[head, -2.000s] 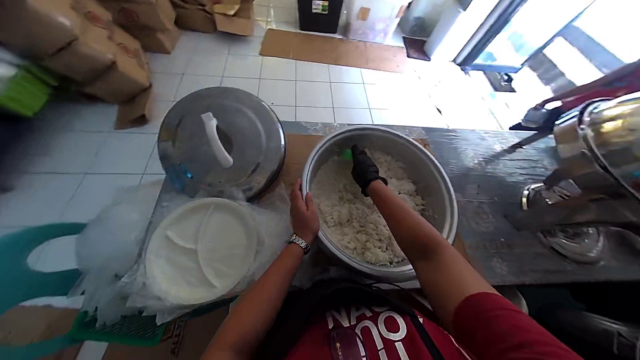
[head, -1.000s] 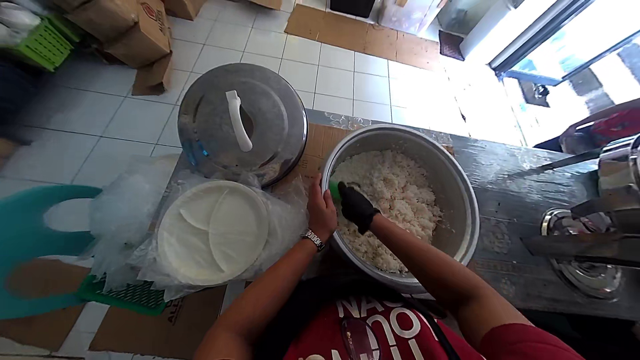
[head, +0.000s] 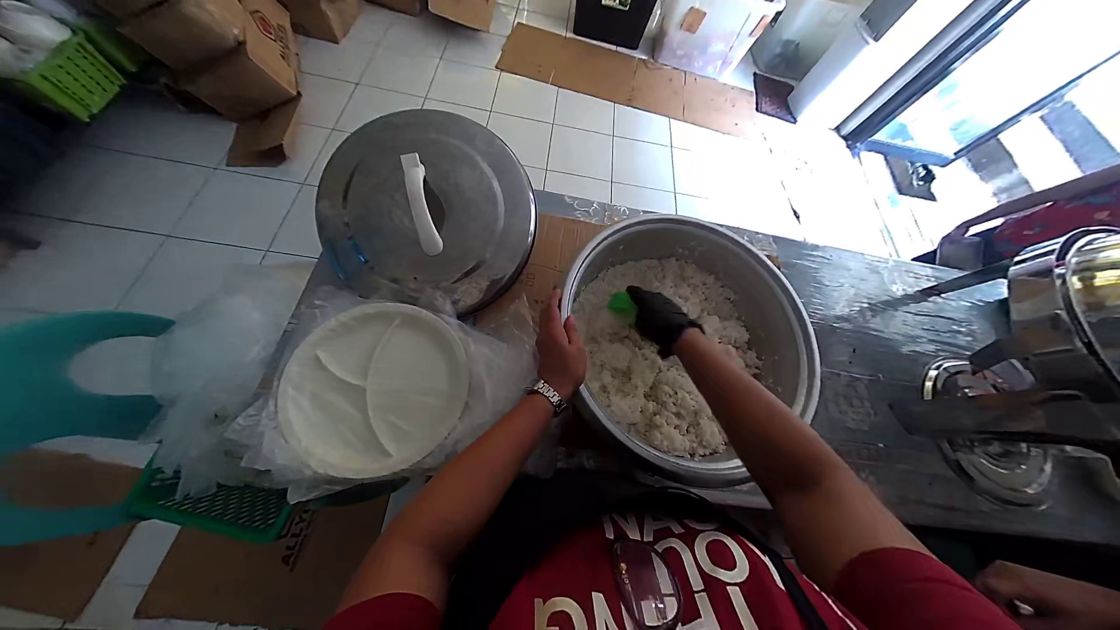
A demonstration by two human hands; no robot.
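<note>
A large round metal pot (head: 792, 350) of cooked white rice (head: 665, 407) stands on the table in front of me. My right hand (head: 661, 319), in a black glove, is inside the pot, closed on a green utensil (head: 622, 304) at the rice's left side; the utensil's full shape is hidden. My left hand (head: 560, 346), bare with a metal watch at the wrist, rests against the pot's left rim. Left of it lies a stack of round divided plates (head: 372, 389) on clear plastic. Behind them is a big round metal lid (head: 472, 192) with a white handle.
Metal cookware (head: 1059, 289) with dark handles stands at the right. A teal plastic chair (head: 79, 420) and a green crate (head: 214, 507) are at the left. Cardboard boxes (head: 219, 52) sit on the tiled floor. Part of another person's hand (head: 1046, 595) shows at the lower right.
From two seconds to one second ago, my gloved hand moved from the rice's far side nearer to the pot's left wall. My left hand has stayed at the rim. The view has shifted somewhat.
</note>
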